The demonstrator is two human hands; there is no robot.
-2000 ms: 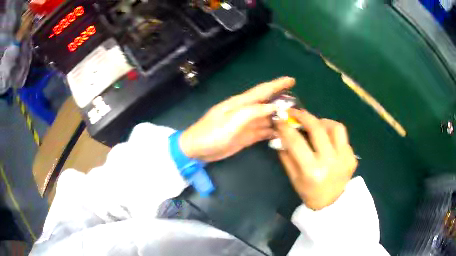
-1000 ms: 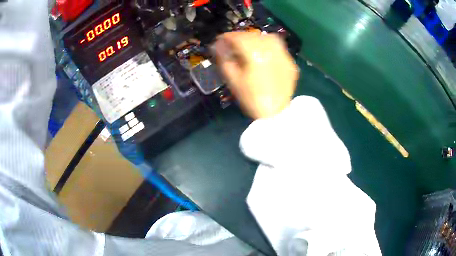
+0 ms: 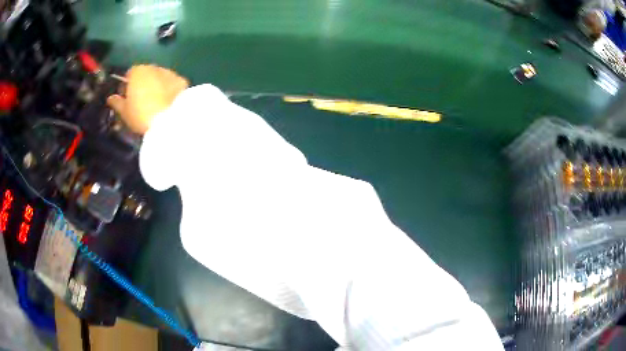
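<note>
The black press fixture (image 3: 127,164) stands at the left, with red-tipped levers, a red knob and red digits. A small grey glass rectangle (image 3: 104,201) lies on its front part, near orange pieces. My right hand (image 3: 152,96) is over the back part of the fixture, by the levers, with its fingers curled. A thin pale sliver shows at the fingertips; whether I hold it is unclear. My left hand is not in view.
A green belt (image 3: 384,48) crosses the back, carrying several small parts. Yellow tape (image 3: 377,110) marks its edge. A clear blister tray stack (image 3: 549,233) stands at right. A blue coiled cord (image 3: 127,284) crosses the fixture's front. A cardboard box (image 3: 123,337) is at lower left.
The view has swung right, so the fixture sits further left and the tray stack shows more. My right hand has moved from above the fixture's front to its back. My left hand has left the view.
</note>
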